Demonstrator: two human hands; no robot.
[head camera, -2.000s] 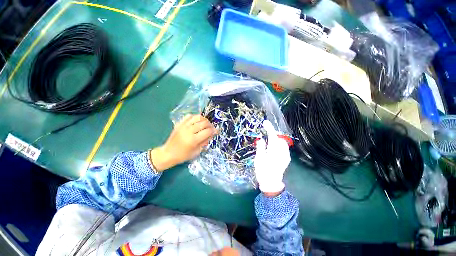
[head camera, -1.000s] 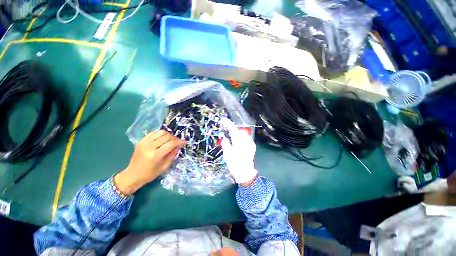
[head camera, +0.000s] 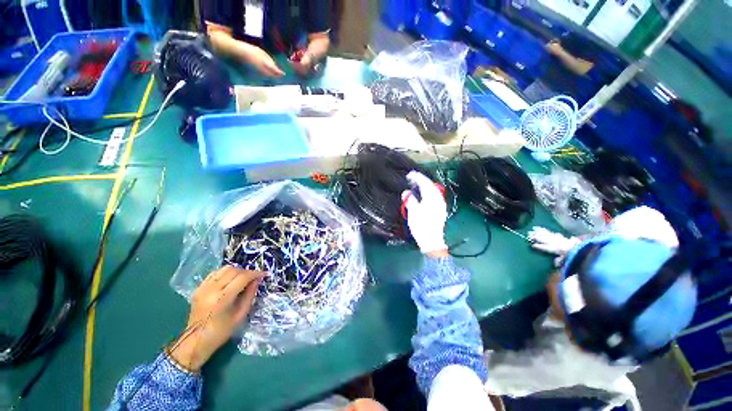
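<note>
My left hand (head camera: 221, 309) is bare, its fingertips pinched at the left edge of an open clear plastic bag (head camera: 347, 309). Thin dark strands (head camera: 191, 331) run from this hand over the wrist; their tips are hard to see. The bag holds a heap of white, blue and silvery wire scraps (head camera: 293, 261). My right hand (head camera: 428, 215) wears a white glove and is closed around a small red-handled tool (head camera: 406, 204). It is over the right side of a black cable coil (head camera: 377, 189), right of the bag. The tool's jaws are not clear.
A light blue tray (head camera: 253, 140) and long cream carton (head camera: 361, 136) lie beyond the bag. Cable coils lie at left (head camera: 32, 281) and right (head camera: 496, 189). A person in a blue cap (head camera: 634, 297) is close at right; another person's hands (head camera: 257, 58) are across the bench. A fan (head camera: 548, 126) stands at right.
The view has swung right and up, bringing two other people into view. My right hand has moved with the red-handled tool from over the scraps to the coil. My left hand remains at the bag's left side.
</note>
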